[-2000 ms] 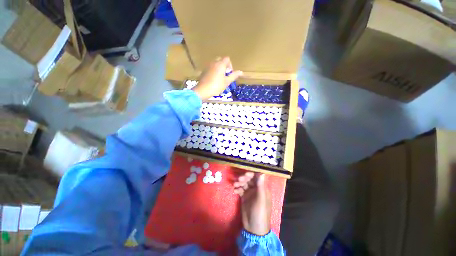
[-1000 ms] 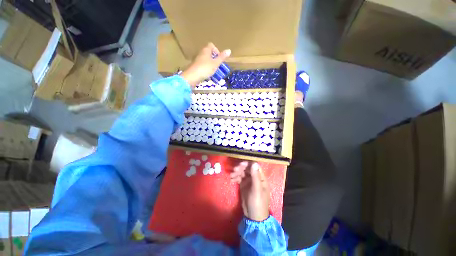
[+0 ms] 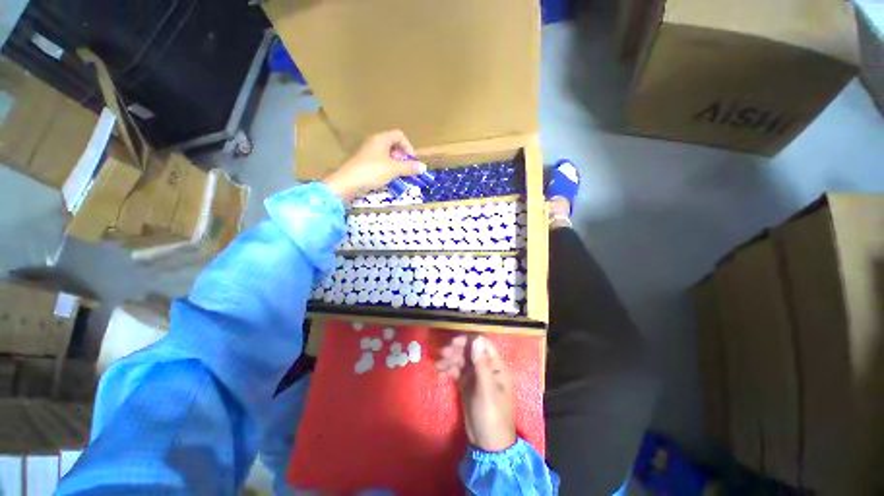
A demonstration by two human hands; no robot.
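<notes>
My left hand [image 3: 373, 167] is over the left part of the carton's far row, its fingers closed on a few blue capacitors [image 3: 415, 182]. Their lower ends are at the packed row; I cannot tell if they touch it. The divided carton [image 3: 536, 242] holds capacitors with white pads [image 3: 426, 281] in the near and middle rows. The far row shows white pads at left and blue capacitors without visible pads [image 3: 480, 181] at right. My right hand [image 3: 485, 387] is half curled, thumb and fingers apart, over the red mat [image 3: 388, 426], with nothing visible in it. Loose white pads [image 3: 397, 356] lie left of it.
The carton's raised lid [image 3: 417, 77] stands behind it. Brown cartons are at right [image 3: 737, 77], lower right [image 3: 795, 300] and left [image 3: 160, 203]. A dark wheeled cart [image 3: 165, 58] is at upper left. A blue-shod foot [image 3: 562, 184] is right of the carton.
My left hand has lowered the capacitors it holds towards the far row, after tilting them above it. My right hand stays over the mat. The whole view has shifted.
</notes>
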